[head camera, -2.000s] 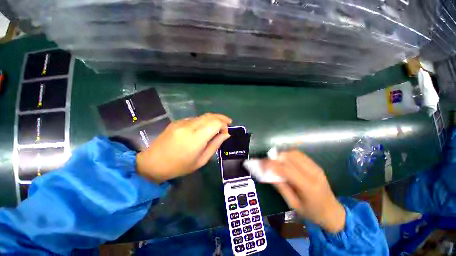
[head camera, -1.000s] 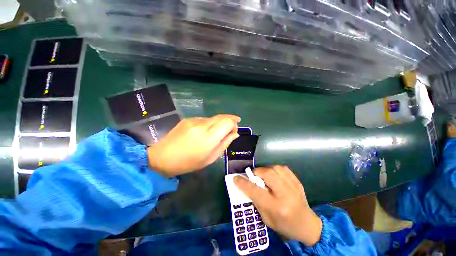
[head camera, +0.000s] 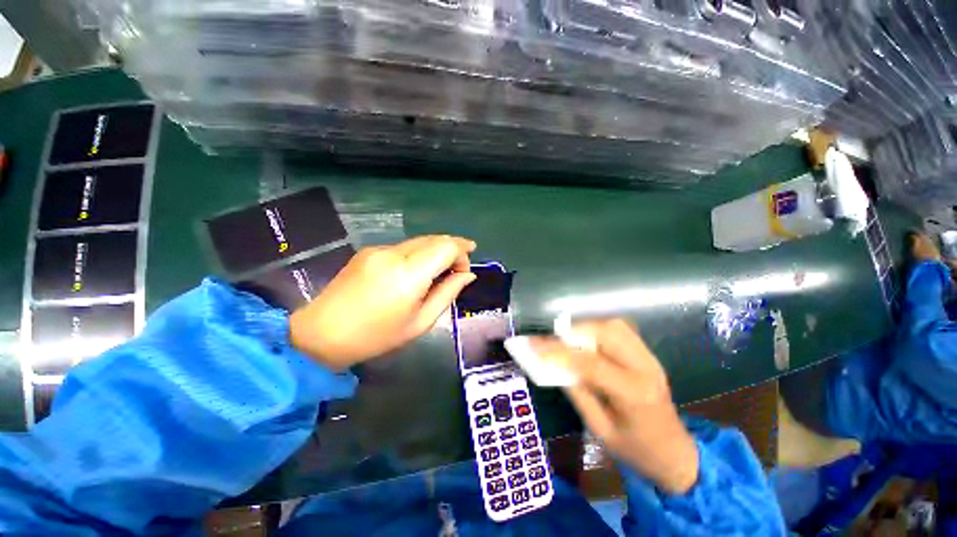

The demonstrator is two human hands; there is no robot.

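An open flip phone (head camera: 507,441) lies near the front edge of the green bench, white keypad towards me. A black printed film (head camera: 487,292) covers the upper part of its screen, one corner jutting past the right rim. My left hand (head camera: 383,299) has its fingertips pinched at the film's upper left edge; the exact grip is hidden. My right hand (head camera: 630,393), blurred, holds a white scraper card (head camera: 543,362) just right of the screen's lower part, above the hinge. Whether the card touches the phone I cannot tell.
A strip of black films (head camera: 82,199) lies far left. A second film sheet (head camera: 278,229) is partly under my left hand. Stacked clear trays (head camera: 472,94) line the back. A white bottle (head camera: 771,215) and clear scraps (head camera: 737,315) are right. Another person's sleeve (head camera: 913,336) shows far right.
One second ago the card was low over the keypad's top; now my right hand has moved up and right, uncovering the keypad. My left hand stays at the film's edge. The view has shifted slightly.
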